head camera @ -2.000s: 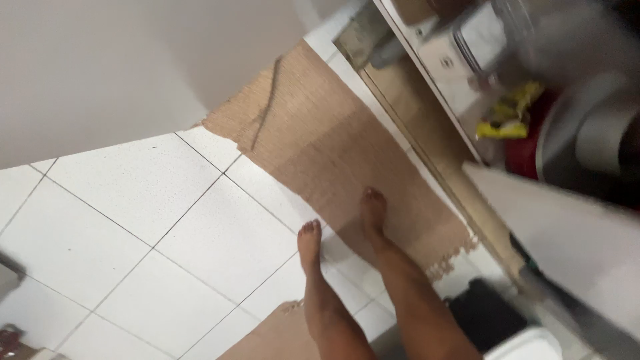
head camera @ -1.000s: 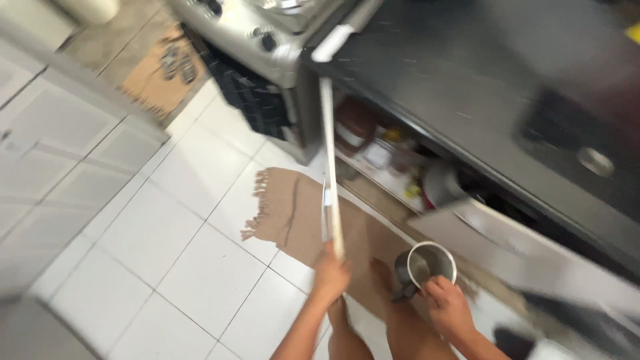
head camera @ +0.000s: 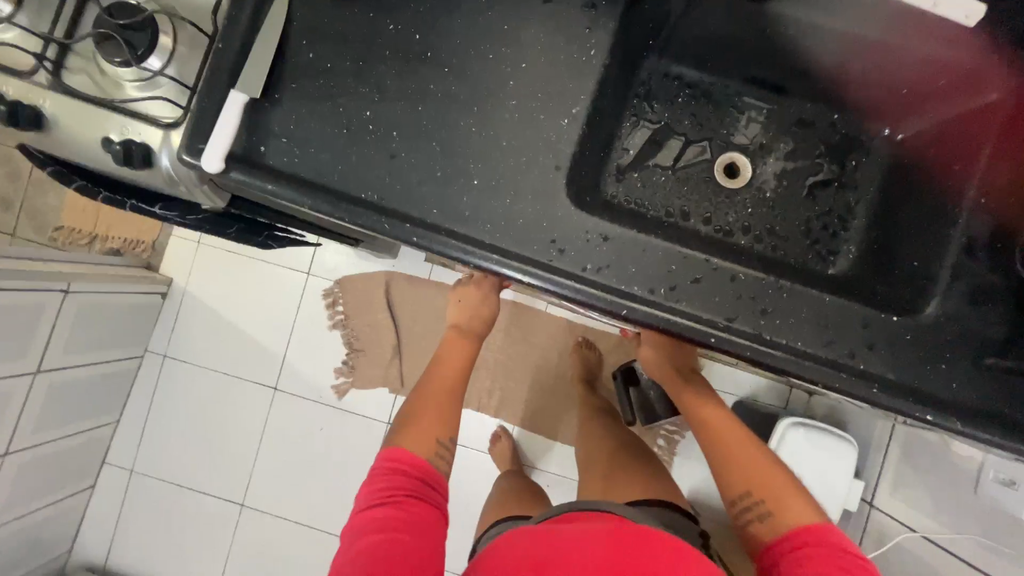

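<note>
My left hand (head camera: 474, 304) is at the front edge of the black speckled countertop (head camera: 448, 160), its fingertips hidden under the edge against the cabinet front. To its right, my right hand (head camera: 668, 356) is at the same edge, one red-nailed fingertip showing by a thin pale strip of the cabinet front. A dark mug (head camera: 654, 400) with a black handle hangs just below my right hand and appears held by its rim; the grasp is mostly hidden. A white-handled kitchen knife (head camera: 226, 128) lies at the countertop's left end.
A wet black sink (head camera: 588, 152) is set into the counter at right, and a gas stove (head camera: 172, 148) stands at left. Below are a brown fringed rug (head camera: 416, 320), white floor tiles and a white-lidded bin (head camera: 812, 456). Another white handle (head camera: 948, 10) shows at top right.
The cabinet door edge my left hand held out from the counter has swung in, and the open interior is no longer visible. Both hands are now at the counter front. The view has shifted strongly.
</note>
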